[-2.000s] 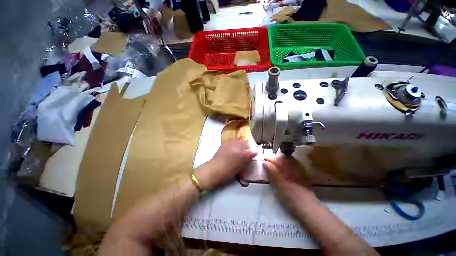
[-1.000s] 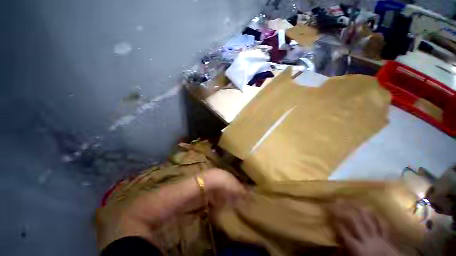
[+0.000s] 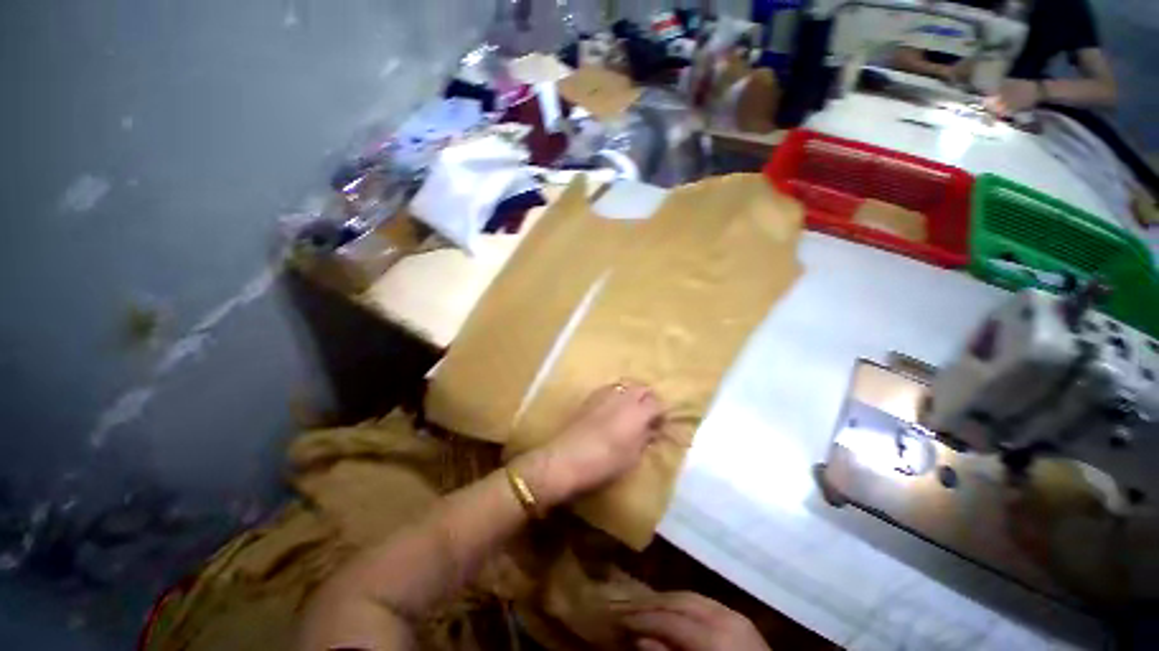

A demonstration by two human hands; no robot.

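Note:
Tan cut panels [image 3: 712, 280] lie on the white table left of the machine, with a pale gap between two of them. My left hand [image 3: 610, 439], with a gold bangle at the wrist, rests on the near part of the panels, fingers bent near the cloth's right edge; whether it grips the cloth cannot be told. My right hand [image 3: 693, 623] is at the bottom edge, partly cut off, over loose tan cloth; its hold is unclear. A crumpled tan heap [image 3: 369, 483] hangs low at left. The sewing machine head [image 3: 1017, 369] is at right, its lit needle plate [image 3: 890, 439] bare of cloth.
A red basket [image 3: 877, 191] with a tan piece and a green basket [image 3: 1061, 242] stand behind the machine. Mixed scraps and plastic bags [image 3: 470, 178] lie far left by the grey-blue wall [image 3: 153, 191]. Another person's arms [image 3: 1068, 89] are at a machine at the back right.
The view first swung left, then partly back right. The cloth left the needle area and lay under both hands near the table edge; now my left hand is on the panels and my right is lower.

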